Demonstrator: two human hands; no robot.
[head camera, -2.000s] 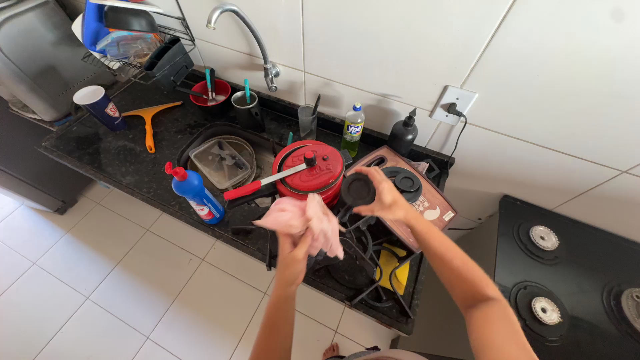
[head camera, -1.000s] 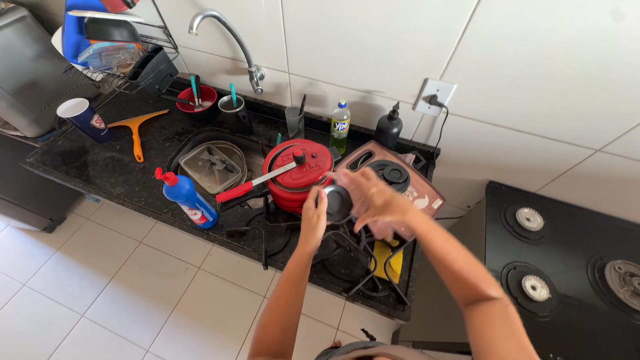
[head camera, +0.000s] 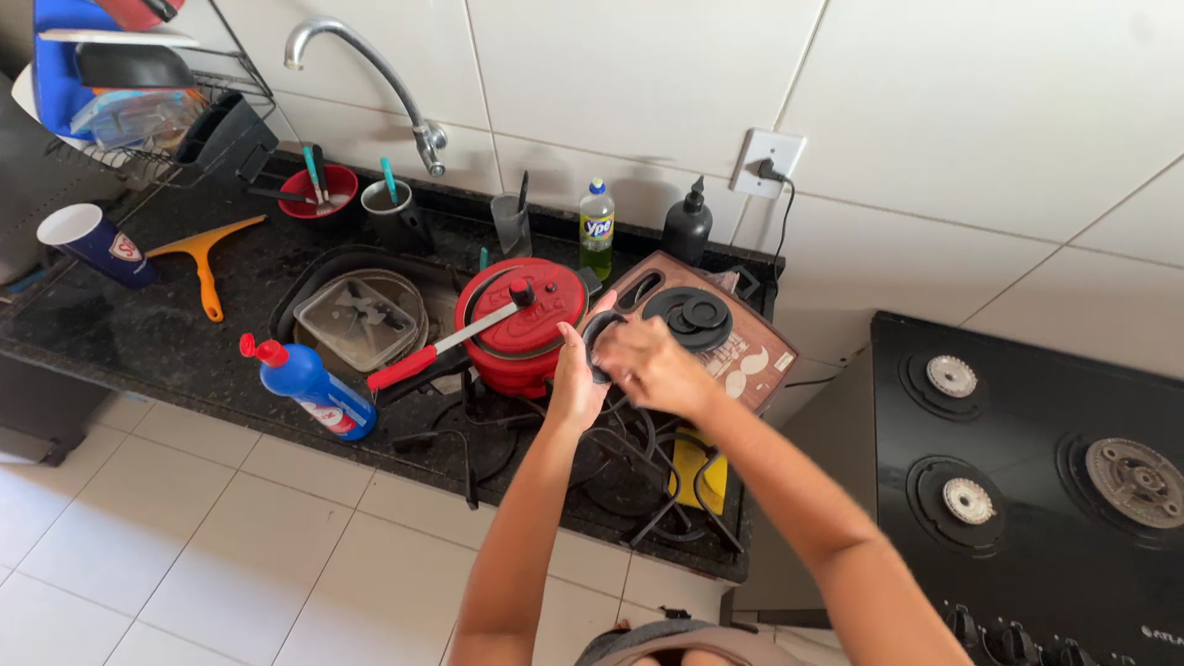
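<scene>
My left hand (head camera: 578, 379) holds a small round black part (head camera: 601, 340), perhaps a burner cap, tilted on its edge. The fingers of my right hand (head camera: 652, 365) reach into its face and are blurred; a cloth in them cannot be made out. Behind my hands a red pressure cooker (head camera: 523, 310) stands with its lid on. To the right, round black burner caps (head camera: 689, 319) lie stacked on a brown patterned board (head camera: 763, 356). Black stove grates (head camera: 647, 462) and a yellow cloth or sponge (head camera: 698, 472) are below my hands.
A blue bottle (head camera: 319, 393) with a red cap stands at the counter's front edge. Behind are an orange squeegee (head camera: 203, 254), a sink holding a plastic container (head camera: 359, 319), a dish soap bottle (head camera: 597, 231) and a faucet (head camera: 370, 69). A black stove (head camera: 1036, 462) stands at right.
Two seconds ago my left hand held a pink cloth and my right hand a round black part. Now my left hand holds a round black part, with my right fingers at it.
</scene>
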